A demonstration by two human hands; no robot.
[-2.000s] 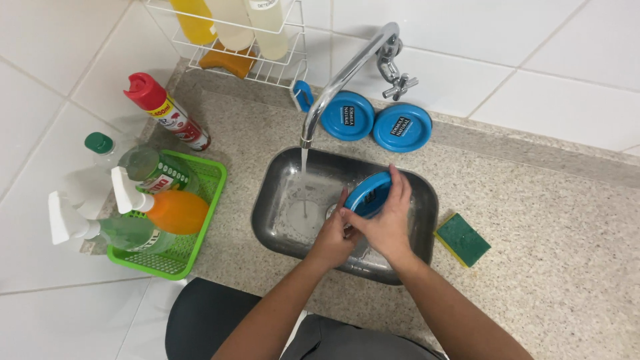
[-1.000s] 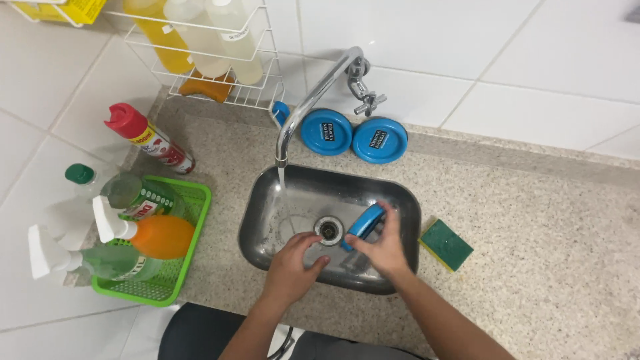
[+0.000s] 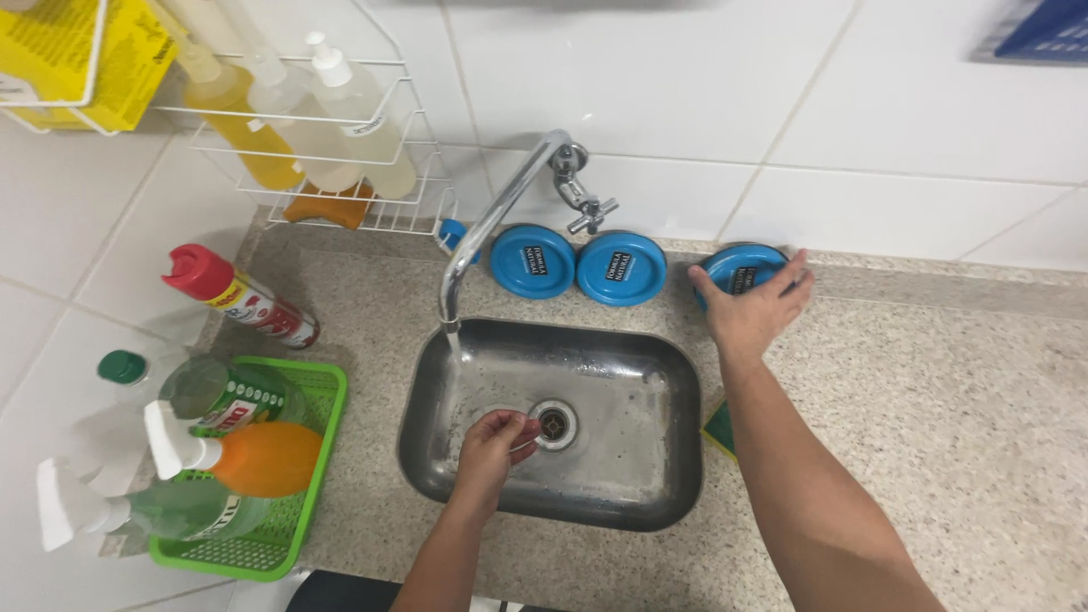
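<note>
My right hand (image 3: 752, 310) grips a round blue plastic lid (image 3: 738, 265) by its sides, at the backsplash right of two similar lids. Those two, a left one (image 3: 532, 262) and a middle one (image 3: 621, 269), lean side by side against the backsplash. Over the steel sink (image 3: 625, 493), left of the drain (image 3: 553, 425), my left hand (image 3: 495, 446) has its fingers curled, with nothing seen in them. Water runs from the chrome faucet (image 3: 493, 221) into the sink. Behind my right forearm a green and yellow sponge (image 3: 721, 431) is partly hidden.
A green plastic basket (image 3: 327, 450) with spray bottles stands left of the sink, a red-capped aerosol can (image 3: 242, 295) behind it. White wire racks (image 3: 416, 157) with bottles hang at the upper left. The faucet's cross handle (image 3: 592, 216) sticks out above the middle lid.
My right hand has carried the blue lid from over the sink up to the backsplash. My left hand has stayed over the sink and its fingers have curled in.
</note>
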